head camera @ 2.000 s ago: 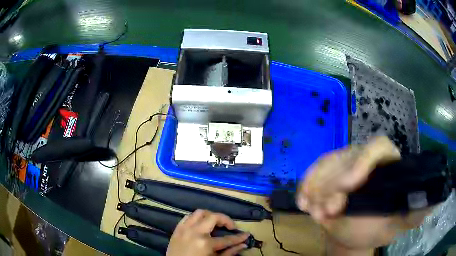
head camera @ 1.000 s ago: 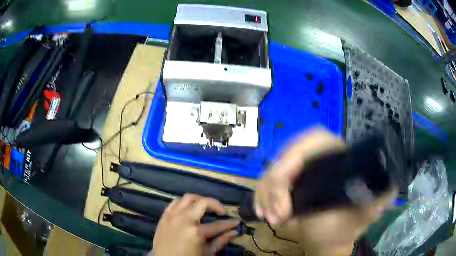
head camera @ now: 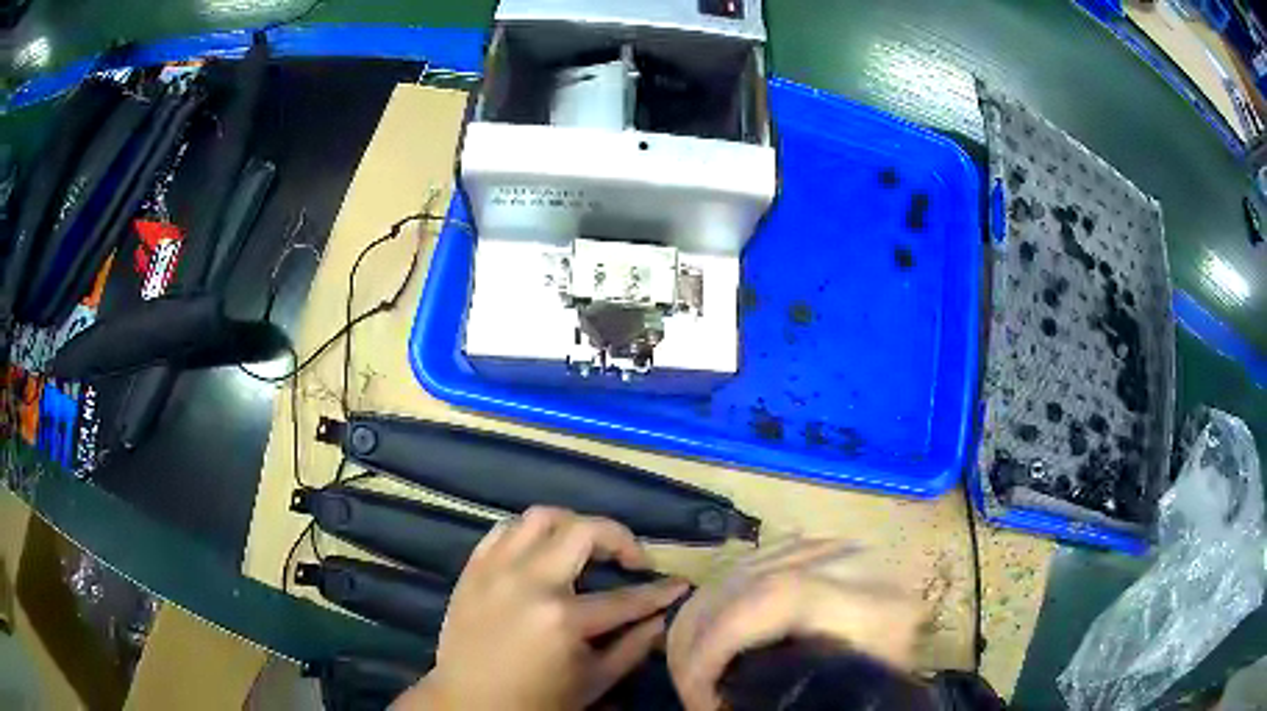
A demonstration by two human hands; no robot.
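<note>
Several black padded headbands (head camera: pixel 535 479) lie in a slanting row on the cardboard, their tabbed ends to the left. My left hand (head camera: pixel 549 611) holds the right end of the second band between thumb and fingers. My right hand (head camera: pixel 778 604) is motion-blurred and close beside my left fingertips at that end. A large dark shape (head camera: pixel 820 681) lies against my right hand at the bottom edge; whether it is the electric screwdriver in its grip cannot be told. The right hand covers that band's tip.
The screw feeder (head camera: pixel 611 181) stands in the blue tray (head camera: pixel 875 333), which holds scattered dark bits. The grey parts tray (head camera: pixel 1042 347) with black parts and a clear plastic bag (head camera: pixel 1167 570) are at right. More bands (head camera: pixel 139 340) lie on a black printed sheet at left. Thin wires cross the cardboard.
My right hand has moved left and down to my left fingertips; the screwdriver it held is no longer clearly seen. My left hand keeps hold of the band. The view has shifted.
</note>
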